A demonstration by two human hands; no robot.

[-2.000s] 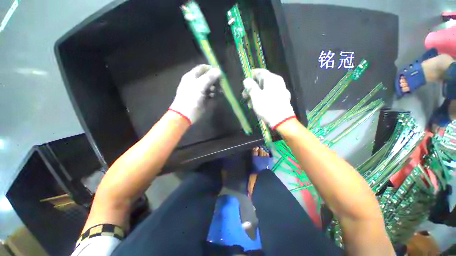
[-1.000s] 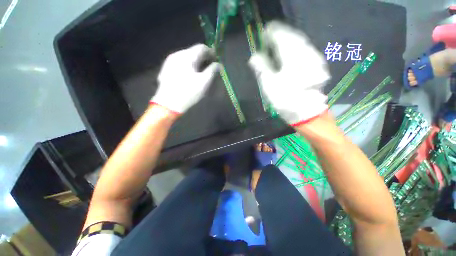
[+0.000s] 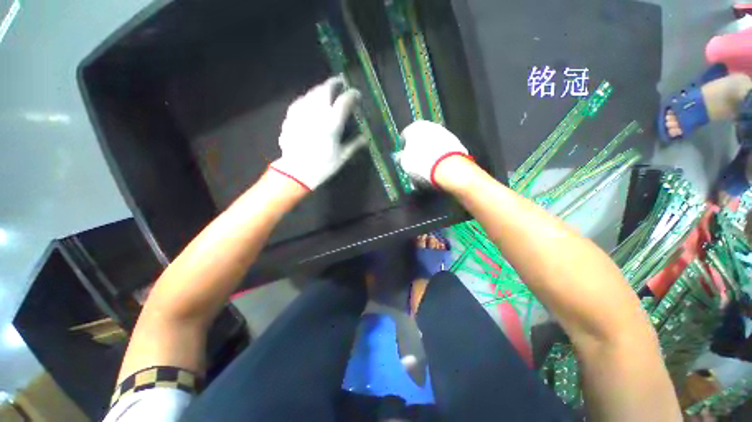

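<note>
Several long green strip circuit boards (image 3: 379, 100) lie lengthwise in a deep black bin (image 3: 247, 157), side by side toward its right wall. My left hand (image 3: 317, 133), in a white glove with a red cuff edge, is over the leftmost strip. Its thumb and fingers are apart at either side of that strip. My right hand (image 3: 429, 151), gloved too, has its fingers closed at the near end of another strip (image 3: 404, 175); its palm side is hidden.
A printed black sheet (image 3: 594, 41) lies right of the bin, with loose boards (image 3: 561, 136) at its near edge. More boards are piled at the right on red material. A second black bin (image 3: 74, 330) is at lower left. A person's sandalled foot (image 3: 688, 111) is at right.
A board once held raised now lies in the bin beside the others. My left hand's fingers have spread. My right hand has moved down to the strips' near ends.
</note>
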